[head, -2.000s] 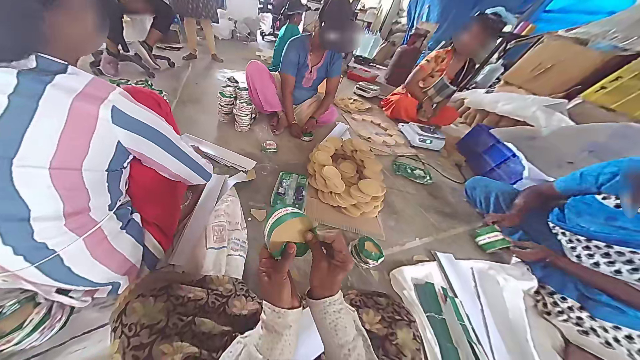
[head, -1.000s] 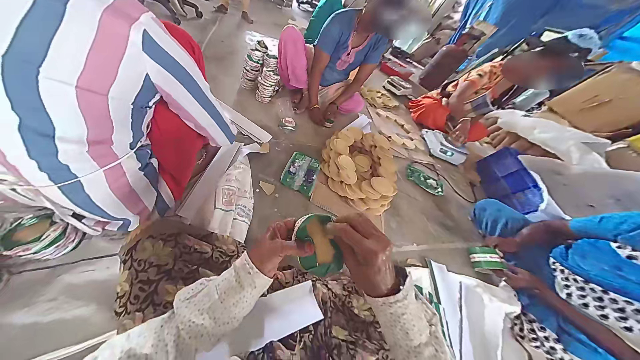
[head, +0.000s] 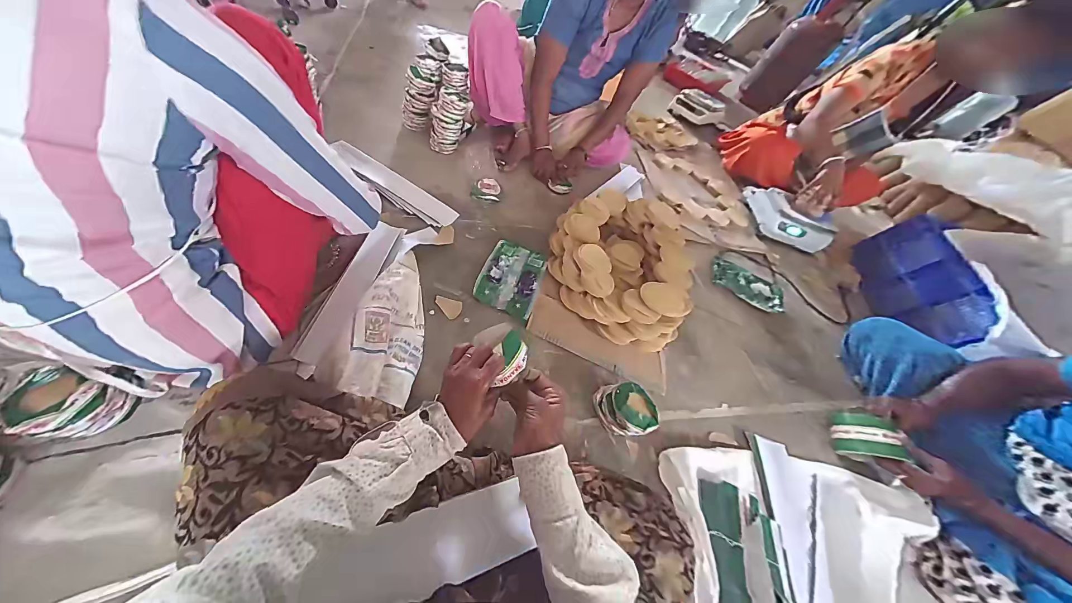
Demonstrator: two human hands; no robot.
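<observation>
Near the middle of the view, a small packet with green and white printed wrapping is held tilted between my hands. My left hand grips its left side, and my right hand pinches its lower right edge. Just beyond lie a flat green printed pack and a big heap of thin round tan discs on a cardboard sheet. A short stack of green-and-white round packets stands on the floor to the right of my right hand.
A person in striped cloth sits close at left beside a printed sack. Across sits a person in blue, near tall packet stacks. A person at right holds a green-banded packet. White sheets and a digital scale lie rightward.
The packet between my hands has turned from showing its round face to a tilted side view with printed wrapping. My right hand has moved from over its top to its lower edge.
</observation>
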